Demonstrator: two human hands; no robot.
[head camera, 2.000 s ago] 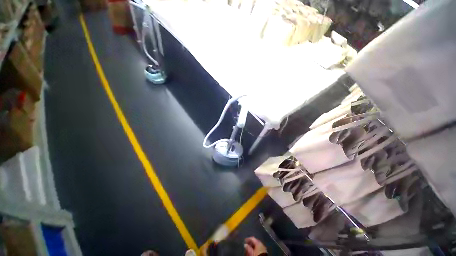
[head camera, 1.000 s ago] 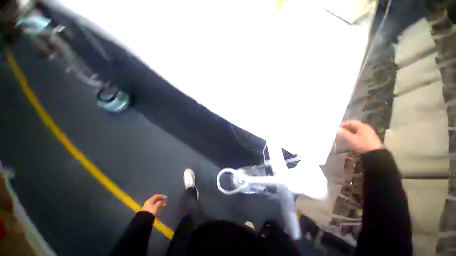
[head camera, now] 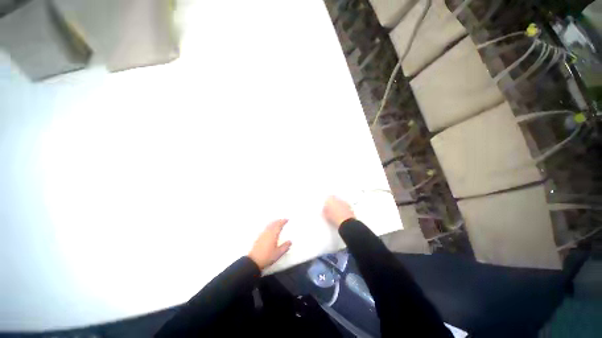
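Note:
The glaring white worktable [head camera: 218, 152] fills the middle and left of the view. My left hand [head camera: 269, 244] is at its near edge, thumb and fingers apart, with nothing seen in it. My right hand [head camera: 338, 210] is over the table near its right corner, fingers curled. The glare hides whether it holds anything. A thin faint line [head camera: 373, 191] shows on the table just right of it.
Beige-grey bags [head camera: 485, 155] hang in rows on a rack along the table's right side, with thin straps and yellow marks. More bags [head camera: 138, 33] stand on the table at the upper left. A white stand [head camera: 322, 272] is below the near edge, by my body.
The view has turned to the tabletop and the rack. My left hand has moved from beside my body to the table edge. My right hand has moved from the table's side to over its corner.

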